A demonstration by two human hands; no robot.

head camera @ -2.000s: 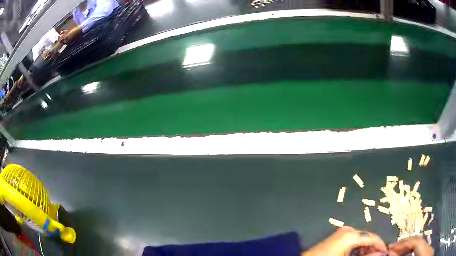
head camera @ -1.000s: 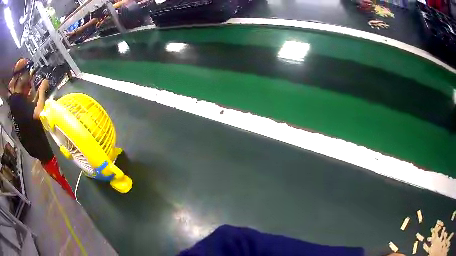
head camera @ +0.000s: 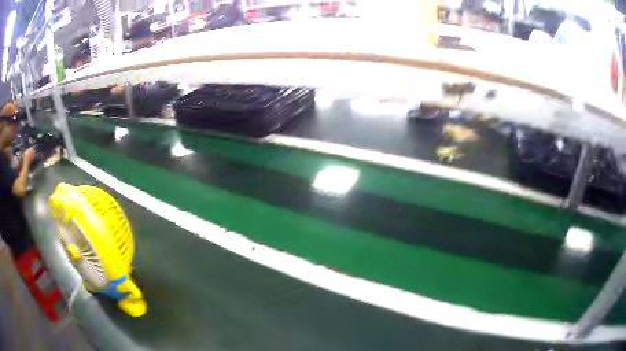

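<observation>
Neither of my hands is in the picture. Nearest in front of me is the dark green bench surface, cut off by the lower edge of the view. A yellow desk fan with a round grille and a blue patch near its base stands on the bench at the left. The heap of cream strips on my side of the bench is out of view.
A white edge rail separates the bench from the green belt. Beyond it are stacked black trays, a blurred yellowish heap and more black trays. A person is at the far left, by a red stool.
The view has swung left and up. The near cream strips, my sleeve and the hands seen earlier have left the picture. The far side of the line and a shelf above it now show.
</observation>
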